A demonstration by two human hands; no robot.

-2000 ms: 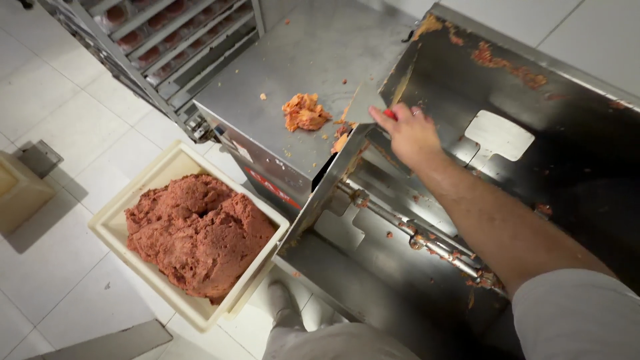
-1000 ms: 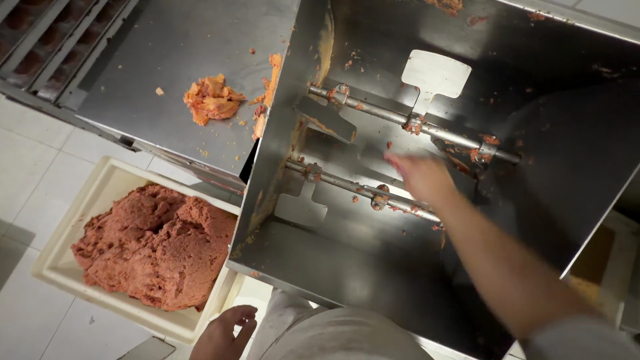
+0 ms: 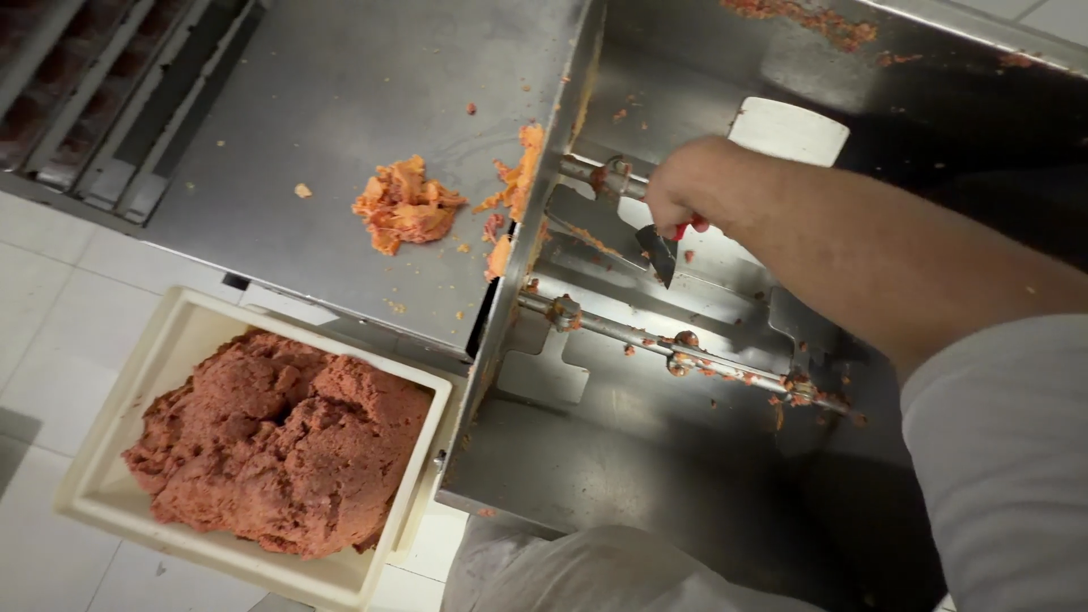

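Note:
My right hand reaches into the stainless-steel mixer tub and grips a red-handled scraper, whose dark blade points down beside the upper paddle shaft. Bits of reddish meat cling to the lower paddle shaft and along the tub's far wall. Orange residue coats the tub's left edge. A heap of orange scraped residue lies on the steel table left of the tub. My left hand is out of view.
A cream plastic crate with a large mass of ground meat sits at the lower left. The steel table adjoins the tub. A metal rack with packed trays stands at the upper left, above a tiled floor.
Two seconds ago my right hand was at the tub's left edge with the red-handled tool; now it is inside the tub. My left hand, seen near the crate a second ago, has left the view.

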